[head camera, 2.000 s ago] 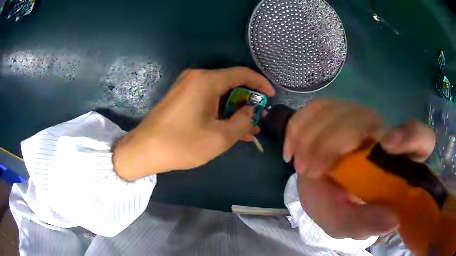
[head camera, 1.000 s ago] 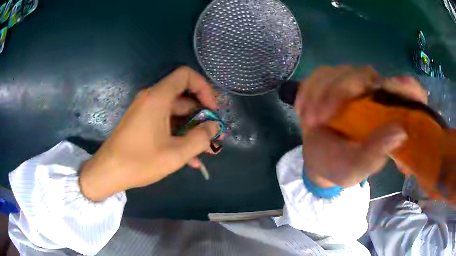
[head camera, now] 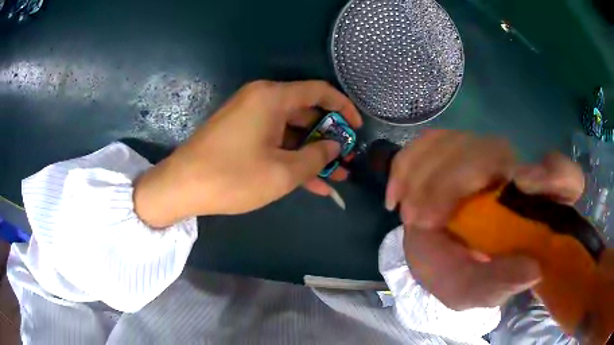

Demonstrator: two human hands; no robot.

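Note:
My left hand (head camera: 249,151) holds a small teal-rimmed unit (head camera: 331,143) between thumb and fingers, its dark and silvery inside partly showing. My right hand (head camera: 464,209) is closed around an orange electric screwdriver (head camera: 501,226), somewhat blurred. The screwdriver's black nose (head camera: 378,160) points left at the unit's right edge; whether the bit touches it cannot be told. The round screw tray (head camera: 398,60), a grey dotted disc with a thin rim, lies just beyond both hands, with many tiny specks on its right part.
Dark green bench surface (head camera: 134,40) lies under the work. Teal pieces (head camera: 596,116) lie at the right edge, near a shiny clear plastic bag (head camera: 596,175). More shiny pieces (head camera: 20,8) are at the top left corner. A pale strip (head camera: 343,281) marks the bench's near edge.
Since a second ago, the screwdriver's nose has come from beside the tray to the unit. My left hand and the unit now appear further right, as does the tray, so the view has shifted.

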